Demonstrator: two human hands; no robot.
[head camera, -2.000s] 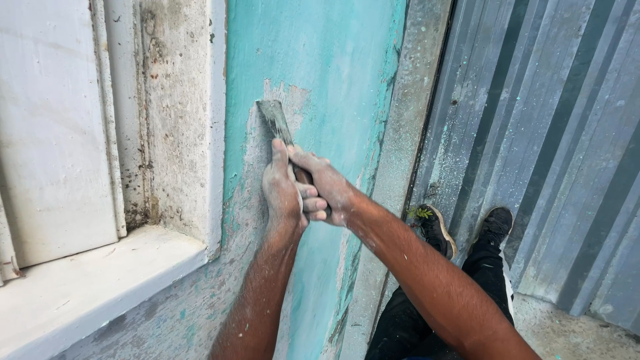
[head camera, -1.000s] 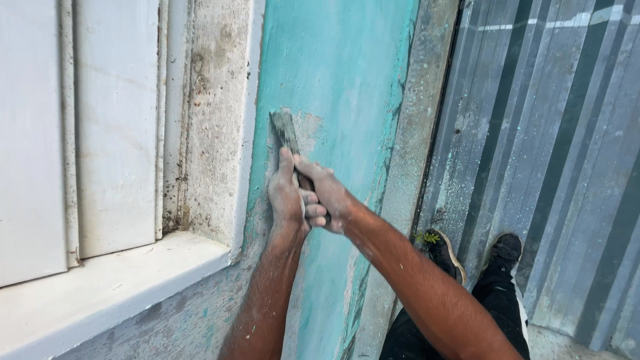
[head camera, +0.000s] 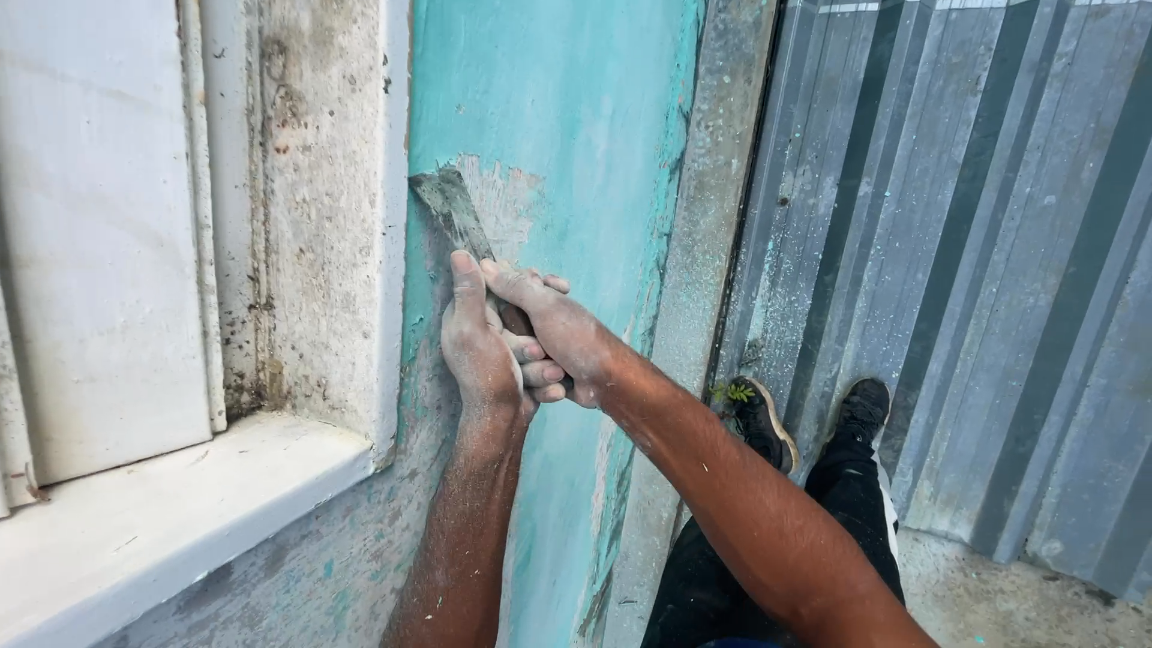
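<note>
Both dust-coated hands are closed together around the handle of a metal paint scraper (head camera: 455, 212). My left hand (head camera: 486, 346) is on the left side, its thumb pointing up along the tool; my right hand (head camera: 553, 328) overlaps it from the right. Most of the handle is hidden by the fingers. The scraper's wide blade lies at the turquoise painted wall (head camera: 576, 117), its edge close to the window's white border. Beside the blade is a patch of bare grey plaster (head camera: 504, 202), and more grey surface with flecks of paint shows lower down.
A white window sill (head camera: 198, 513) and stained window reveal (head camera: 319, 216) stand to the left. On the right, corrugated metal sheets (head camera: 954, 270) bear paint flecks. My shoes (head camera: 862, 409) rest there, near a small green plant (head camera: 733, 392) and a concrete strip (head camera: 711, 198).
The blade's edge now lies closer to the window's border than in the earlier frames. Both hands have kept their hold on the scraper. The view has shifted somewhat.
</note>
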